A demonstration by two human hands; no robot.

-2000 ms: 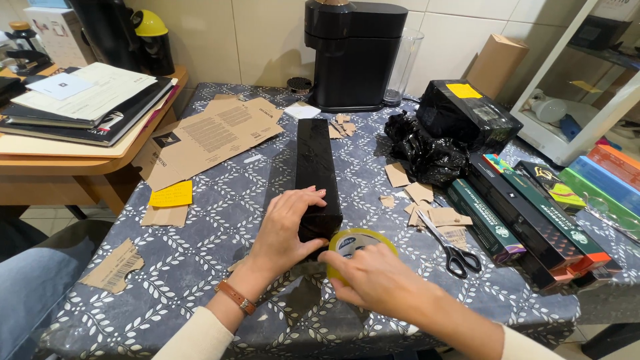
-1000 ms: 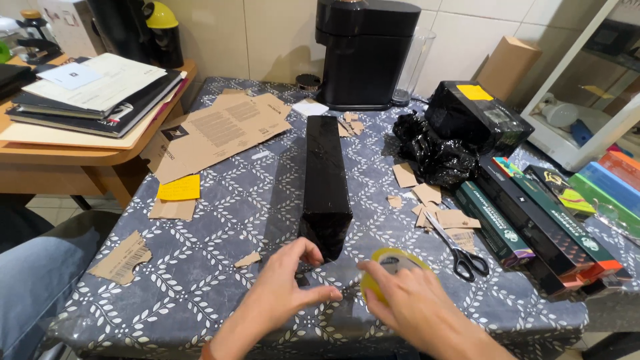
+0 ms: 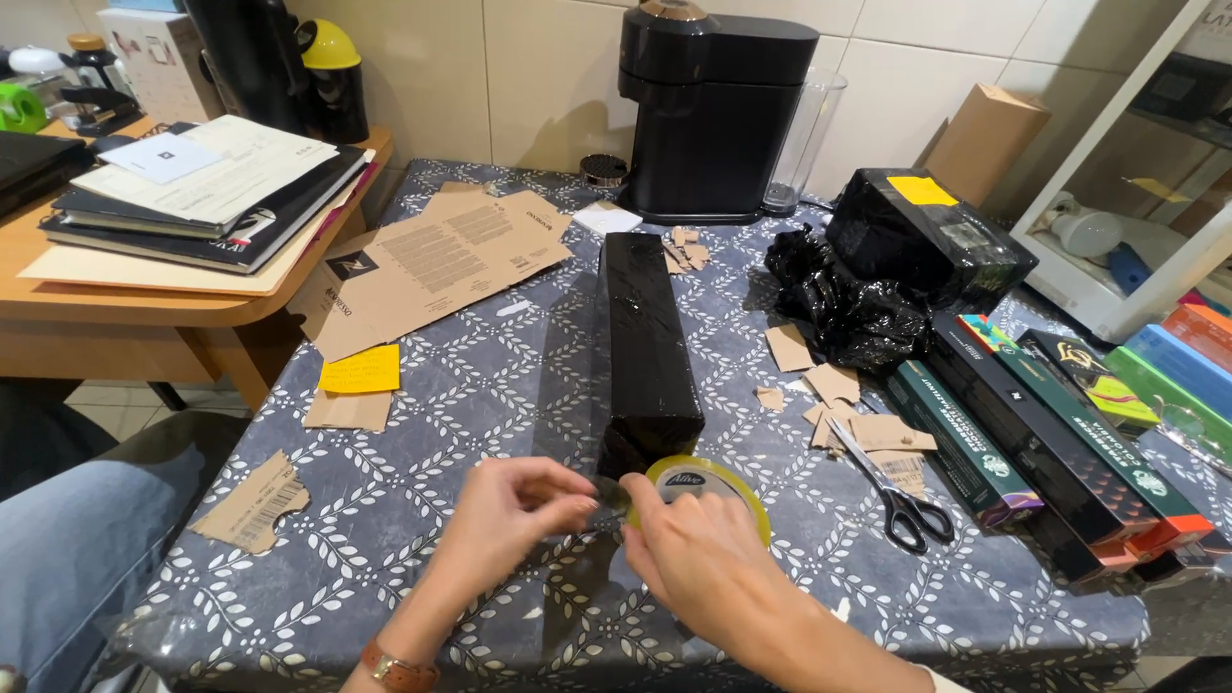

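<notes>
A long box wrapped in black plastic (image 3: pixel 650 337) lies on the patterned tablecloth, its near end toward me. Just in front of that end, my right hand (image 3: pixel 707 549) grips a roll of clear yellowish packing tape (image 3: pixel 756 496). My left hand (image 3: pixel 534 500) is to the left of the roll, thumb and fingertips close together near a small dark, shiny piece; whether they pinch tape there is not clear. Neither hand appears to touch the box. Black-handled scissors (image 3: pixel 910 510) lie spread on the cloth to the right of my right hand.
Flattened cardboard (image 3: pixel 452 260) and a yellow note (image 3: pixel 361 369) lie at left. A black coffee machine (image 3: pixel 712 115) stands behind. Crumpled black plastic (image 3: pixel 852 308), a black-wrapped box (image 3: pixel 924 241), cardboard scraps (image 3: pixel 833 383) and several capsule boxes (image 3: pixel 1039 423) are at right. A wooden desk (image 3: pixel 212 308) adjoins the left.
Two seconds ago my left hand was on the near end of the wrapped box; it has let go and moved off toward me. My fingertips are closer together than one second ago.
</notes>
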